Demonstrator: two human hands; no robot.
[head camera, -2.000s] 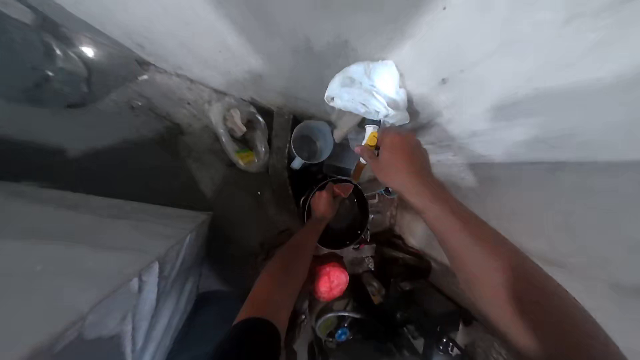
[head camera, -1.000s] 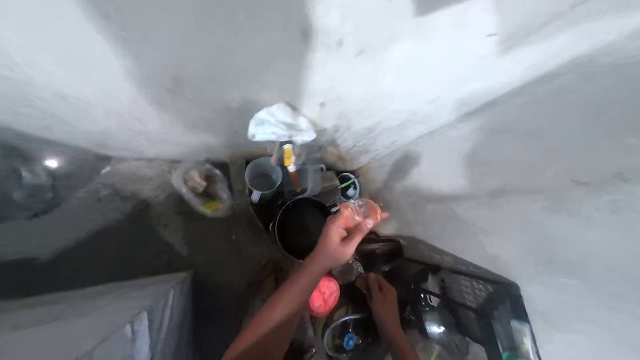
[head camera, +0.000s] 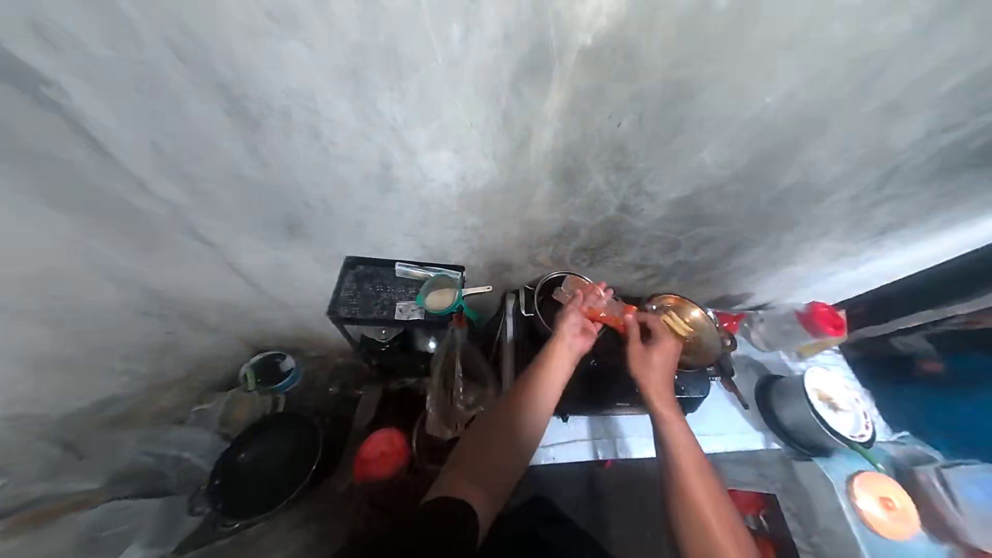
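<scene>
A clear plastic packet with orange-red contents (head camera: 608, 313) is held between both hands, over the gap between a dark pot (head camera: 547, 301) and a brass-coloured pan (head camera: 704, 341). My left hand (head camera: 580, 322) grips the packet's left part, palm partly up. At its right end, the fingers of my right hand (head camera: 653, 349) pinch it. Yellowish pieces (head camera: 677, 323) lie in the pan, just beyond my right hand. Both vessels stand on a black gas stove (head camera: 620, 399). Whether the packet is torn cannot be told.
Left of the stove are a black rack (head camera: 372, 291) with a green strainer (head camera: 439, 294), a large clear bottle (head camera: 457, 380), a red item (head camera: 381, 455) and a black wok (head camera: 265, 466). A grey pot (head camera: 798, 411) and an orange lid (head camera: 883, 505) are at the right. A concrete wall rises behind.
The view has swung right from the wash area to the stove. My right hand, earlier low near the rack, is now at the packet beside my left hand.
</scene>
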